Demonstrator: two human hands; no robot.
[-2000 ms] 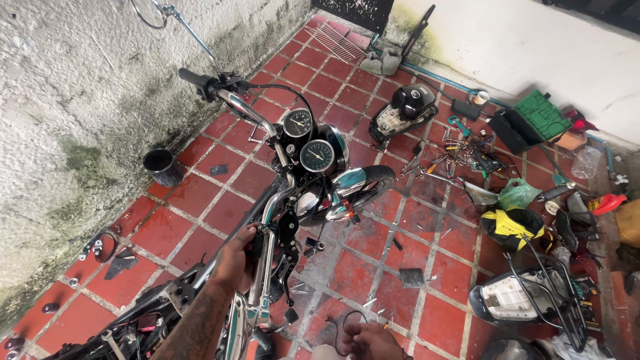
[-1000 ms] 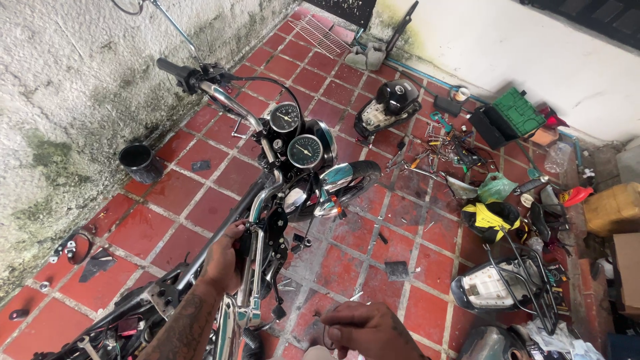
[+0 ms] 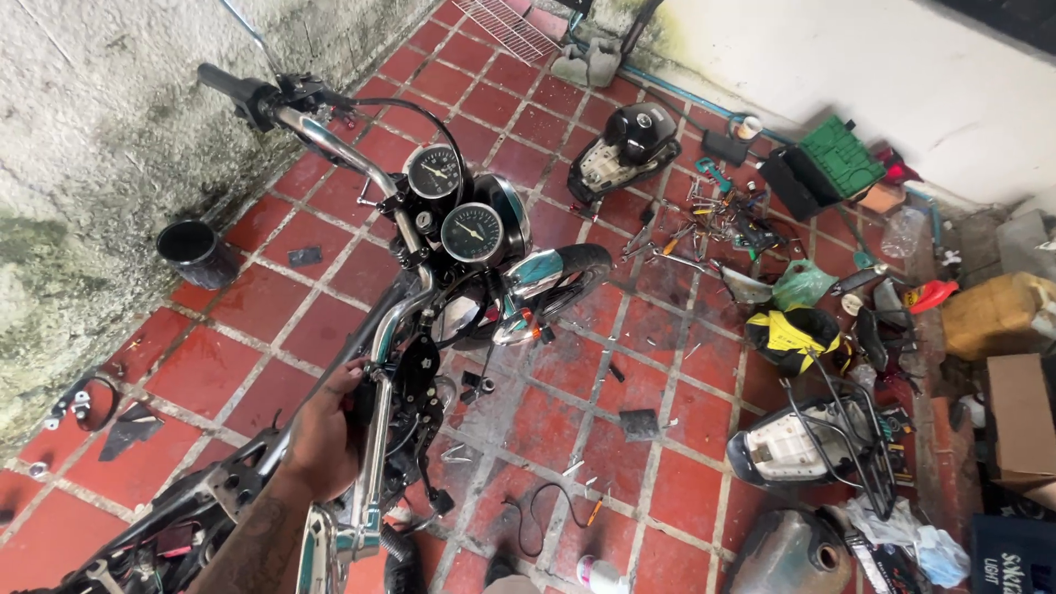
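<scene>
My left hand (image 3: 326, 441) is at the near section of the chrome handlebar (image 3: 384, 429) of a partly stripped motorcycle, its fingers curled against the bar and partly hidden behind it. The speedometer-style gauge (image 3: 472, 233) and a second round gauge (image 3: 434, 172) sit ahead of the hand. Beyond them are the headlight shell (image 3: 505, 210), an orange turn signal (image 3: 526, 315) and the front wheel (image 3: 582, 276). A black lever or pedal-like part hangs to the right of the bar. The bare frame (image 3: 223, 487) runs under my forearm. My right hand is out of view.
Scattered hand tools (image 3: 726, 219) lie near a green-lidded toolbox (image 3: 841, 161). A black bucket (image 3: 198, 254) stands by the left wall. On the right are a seat with a rack (image 3: 780, 450), a worn fuel tank (image 3: 792, 553) and a yellow container (image 3: 994, 313). A thin cable (image 3: 536, 511) lies on the tiles.
My right hand, low in the middle of both earlier frames, has left the view. My left hand stays at the handlebar.
</scene>
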